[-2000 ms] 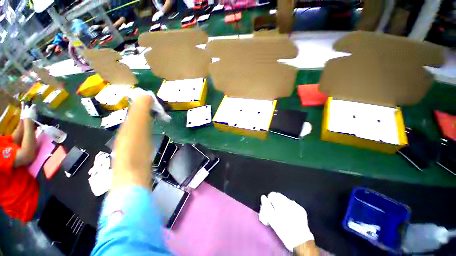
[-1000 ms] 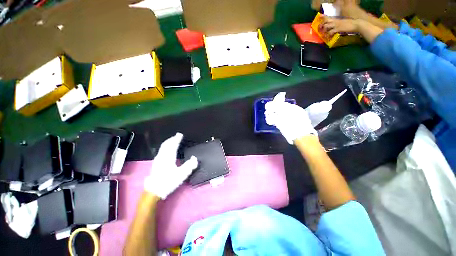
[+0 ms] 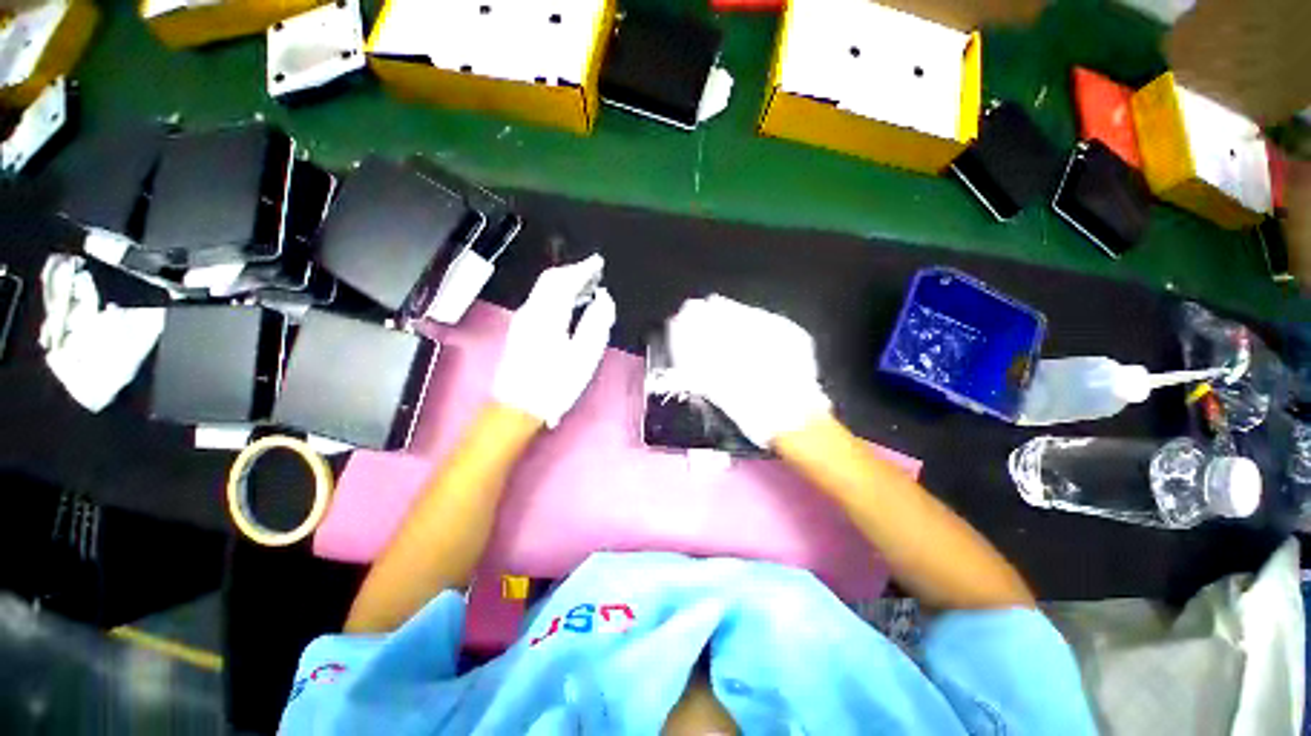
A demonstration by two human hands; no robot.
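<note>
A black device (image 3: 690, 421) lies flat on the pink mat (image 3: 575, 482), with a small white tab at its near edge. My right hand (image 3: 751, 367), in a white glove, lies over the device's upper part; its fingers are bent and blurred, and I cannot tell if it holds anything. My left hand (image 3: 554, 345), also gloved, is above the mat left of the device, not touching it, with thumb and fingers apart; no object shows clearly in it. Black devices are stacked left of the mat (image 3: 352, 377), some with white tabs.
A crumpled white cloth (image 3: 98, 338) and a tape roll (image 3: 279, 490) are at left. A blue bin (image 3: 966, 345), squeeze bottle (image 3: 1078, 390) and clear bottle (image 3: 1114, 482) are at right. Yellow boxes (image 3: 874, 86) and more devices (image 3: 664, 65) stand on the green conveyor (image 3: 805, 194).
My right hand has moved from the blue bin to the device on the mat. My left hand has come away from the device's left side. The view has shifted.
</note>
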